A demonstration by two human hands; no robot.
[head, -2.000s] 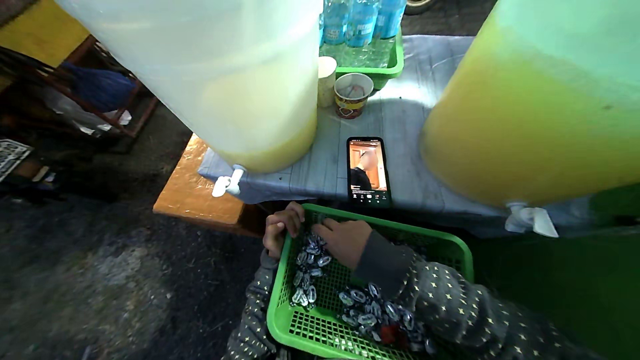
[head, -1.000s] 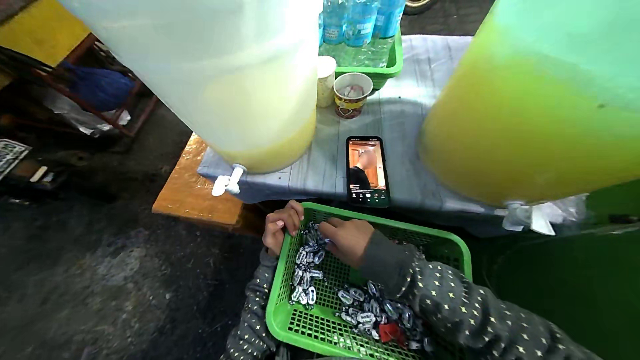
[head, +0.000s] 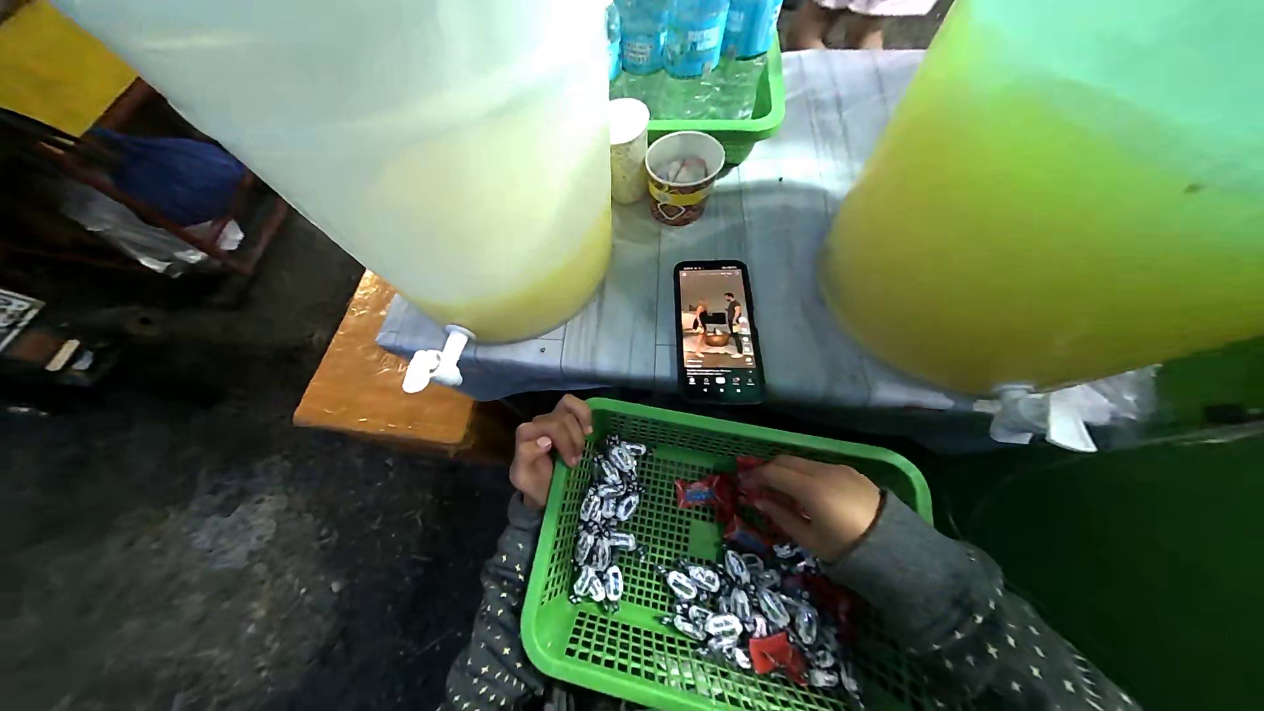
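Observation:
A green plastic basket (head: pixel 555 553) holds many small wrapped candies. My left hand (head: pixel 551 446) grips its upper left rim. Black-and-white wrapped candies (head: pixel 607 518) form a column along the basket's left side. A larger loose pile of the same candies (head: pixel 736 602) lies at the lower middle, with a red-wrapped candy (head: pixel 776 654) on it. My right hand (head: pixel 812 502) is inside the basket at the upper right, its fingertips on several red-wrapped candies (head: pixel 726 492). Whether it pinches one cannot be told. My right forearm hides part of the basket's right side.
Two large drink containers with white taps (head: pixel 441 361) (head: pixel 1042 415) stand on a cloth-covered table (head: pixel 790 128). Between them lie a lit smartphone (head: pixel 719 331), a paper cup (head: pixel 681 176) and a lidded cup (head: pixel 628 148). Behind is a green basket of bottles (head: pixel 780 94). A person's legs (head: pixel 839 28) show beyond.
My right hand has moved right, from the top of the candy column to the red candies. Several red candies now show at the upper middle of the basket. My left hand stays on the rim.

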